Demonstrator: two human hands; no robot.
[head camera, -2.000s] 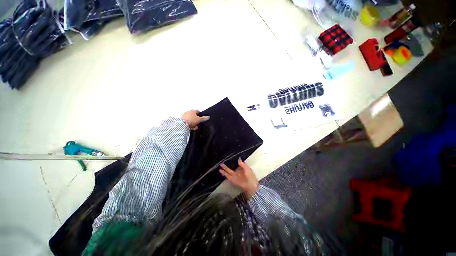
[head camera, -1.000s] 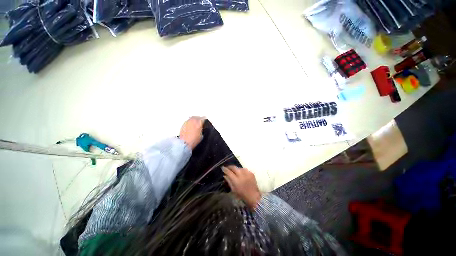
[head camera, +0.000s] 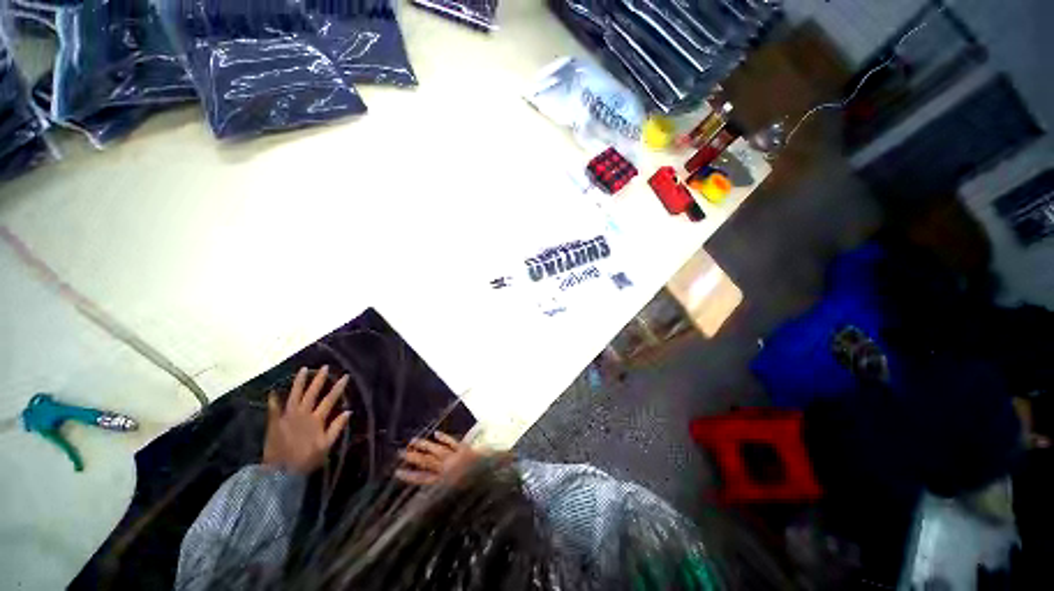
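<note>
Black trousers (head camera: 376, 364) lie flat on the cream table, running from the near centre to the lower left. My left hand (head camera: 305, 423) lies flat on the cloth with its fingers spread. My right hand (head camera: 437, 457) rests on the cloth near its right edge, fingers apart, partly hidden by my hair. Hair strands cross the cloth and hide its lower part. A teal air blow gun (head camera: 72, 424) lies on the table left of the trousers. Clear printed polybags (head camera: 566, 263) lie flat beyond the trousers to the right.
Bagged trousers (head camera: 272, 83) line the far left, and a stack (head camera: 676, 46) stands at the far right. A white plastic bag (head camera: 587, 104), a checked item (head camera: 611, 171) and a red item (head camera: 675, 193) sit near the right edge. A red stool (head camera: 757, 456) stands on the floor.
The view has swung right. My left hand has moved from the far edge of the cloth to lie flat on it with spread fingers. The trousers' end now looks wider and flat.
</note>
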